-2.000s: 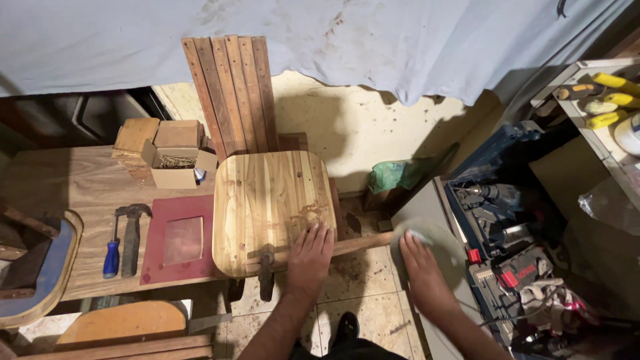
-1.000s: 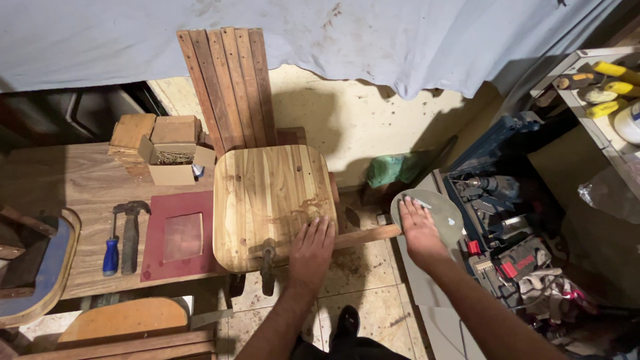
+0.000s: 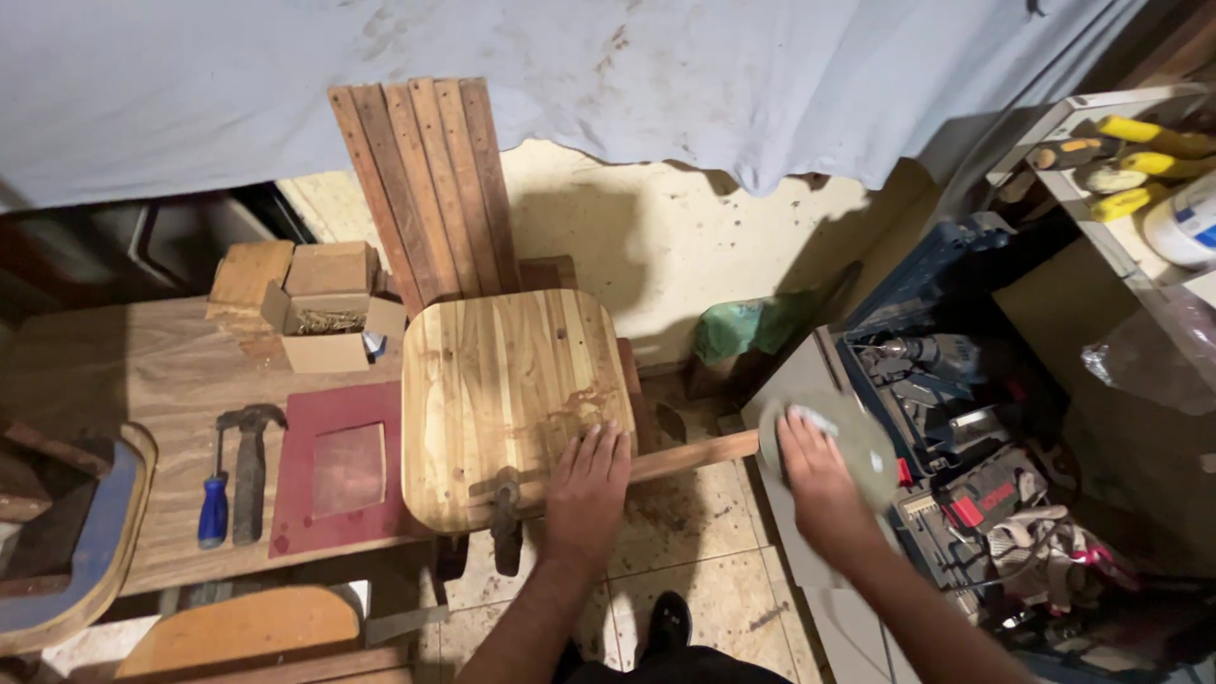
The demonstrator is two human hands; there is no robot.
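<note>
My left hand (image 3: 587, 489) lies with its fingers flat on the lower right corner of a rounded wooden board (image 3: 508, 389). A clamp (image 3: 506, 513) sits at the board's front edge, left of that hand. From under the board a narrow wooden strip (image 3: 698, 454) runs right toward a round grey-green disc (image 3: 860, 451). My right hand (image 3: 815, 465) rests on the disc, fingers extended, beside a small whitish item (image 3: 815, 419); whether it holds that item I cannot tell. Drilled wooden slats (image 3: 427, 180) lean behind the board.
On the wood-grain table (image 3: 180, 380) are a hammer (image 3: 250, 475), a blue-handled screwdriver (image 3: 215, 503), a red sheet (image 3: 294, 475) and an open cardboard box (image 3: 328, 347) of screws or nails. At right stand an open tool case (image 3: 912, 494) with a drill (image 3: 926, 356), and a shelf (image 3: 1073, 190).
My right hand has shifted on the disc since the earliest frame. My left hand has stayed on the board's corner.
</note>
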